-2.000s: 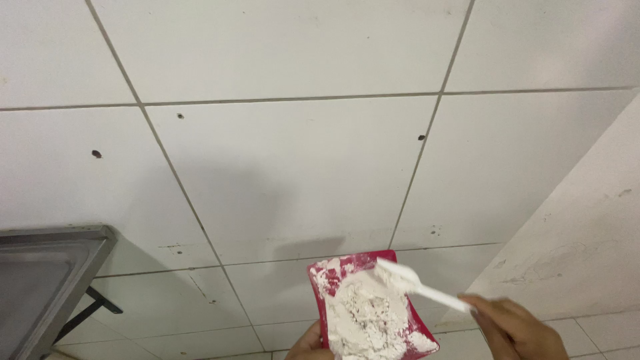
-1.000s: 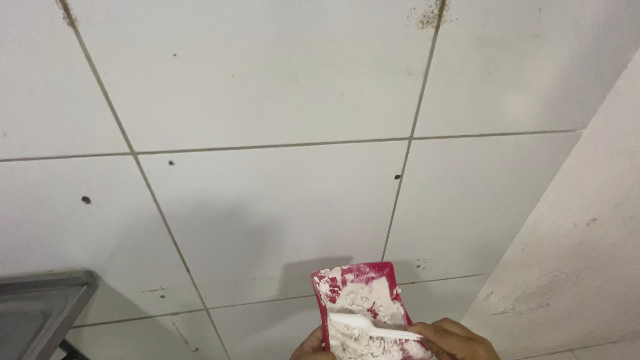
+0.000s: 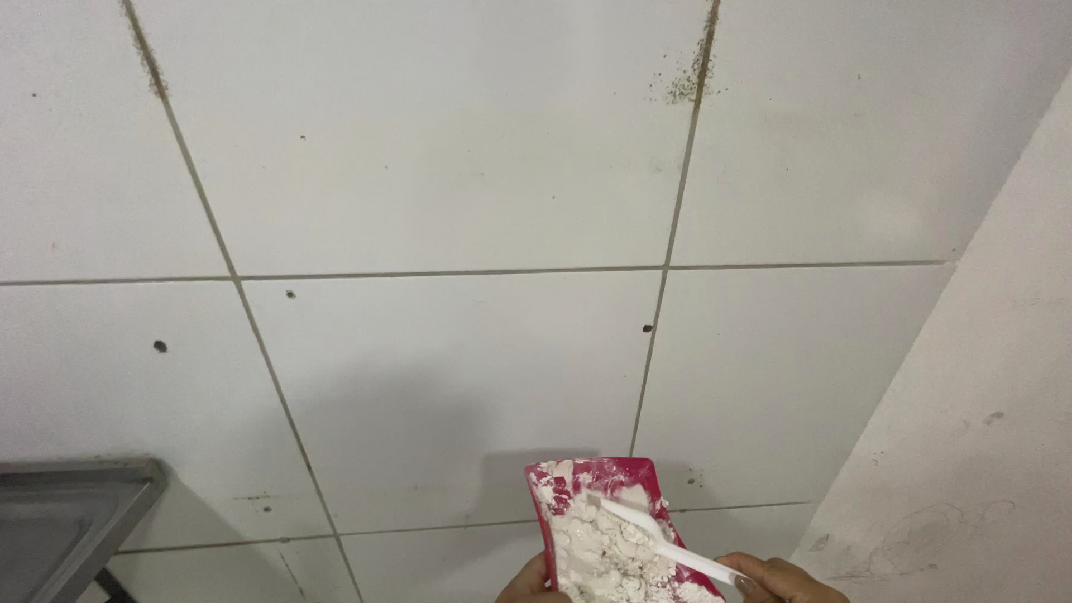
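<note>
At the bottom of the head view, a square red dish [image 3: 615,471] is tilted and holds lumpy white powder or paste [image 3: 607,544], which also smears its inner walls. My left hand [image 3: 536,584] grips the dish by its left edge. In my right hand [image 3: 779,579], at the dish's lower right, is the handle of a white plastic spoon or spatula [image 3: 662,540]. Its far end rests in the white stuff near the top of the dish. The lower part of the dish is cut off by the frame.
A white tiled wall [image 3: 452,193] with dark joints and several small holes faces me. At the lower left stands a grey metal tray or sink edge [image 3: 126,471] on a dark support. A plain, stained wall [image 3: 988,377] meets the tiles on the right.
The white tool has shifted within the dish, from lying across the middle to slanting up toward its top. The view has tilted up the tiles.
</note>
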